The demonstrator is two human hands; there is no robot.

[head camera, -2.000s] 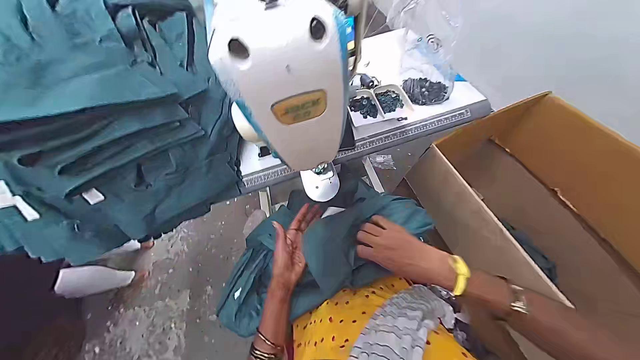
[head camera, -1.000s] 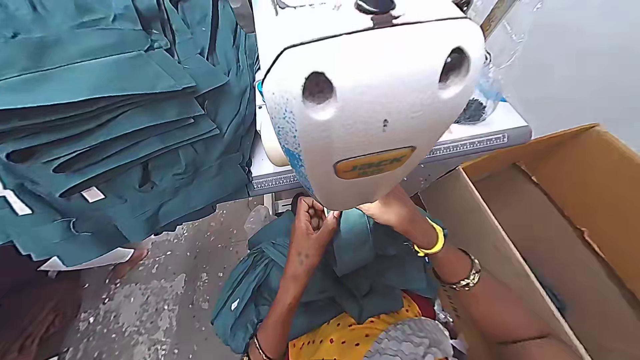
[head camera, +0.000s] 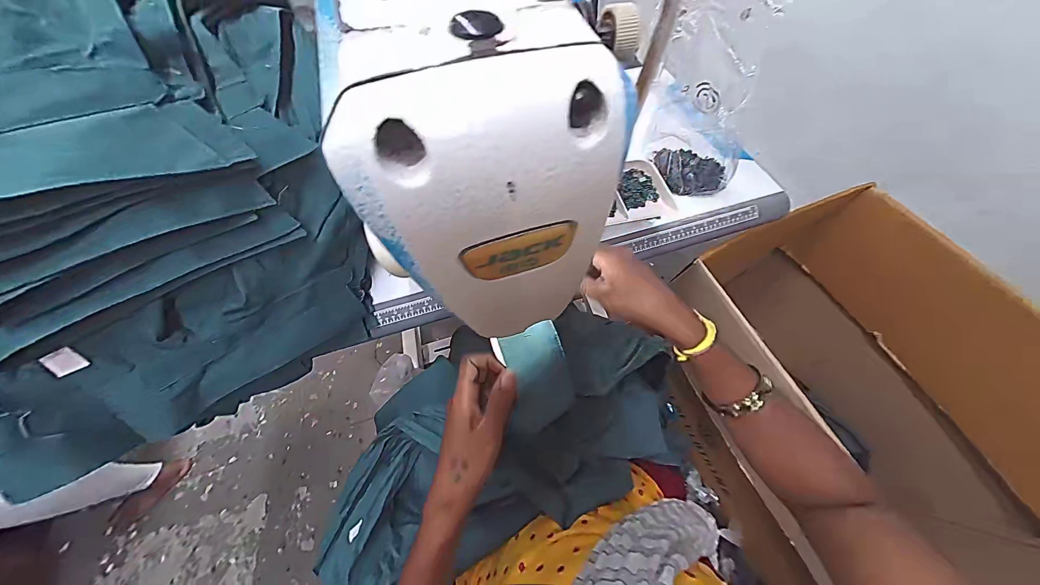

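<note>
A white Jack sewing-type machine (head camera: 487, 179) fills the upper middle and hides the spot beneath its head. Dark teal cloth (head camera: 544, 422) lies over the lap, one lit fold of it running up under the machine. My left hand (head camera: 479, 398) pinches the edge of that fold between thumb and fingers, just below the head. To the right of the head, my right hand (head camera: 634, 292) is by the table's front edge, fingers curled and partly hidden behind the machine; whether it holds anything does not show. A yellow bangle and a metal bracelet are on that wrist.
Stacked teal garments (head camera: 162, 244) hang at the left. An open cardboard box (head camera: 894, 325) stands at the right. On the table (head camera: 699, 236), which has a printed ruler edge, are a tray of small dark buttons (head camera: 638, 188) and a plastic bag of dark pieces (head camera: 691, 171). Another person's foot (head camera: 154, 491) shows lower left.
My right hand has left the cloth on the lap, where it lay two seconds ago, and is now beside the machine head. My left hand, spread earlier, now pinches the cloth. The view has moved closer.
</note>
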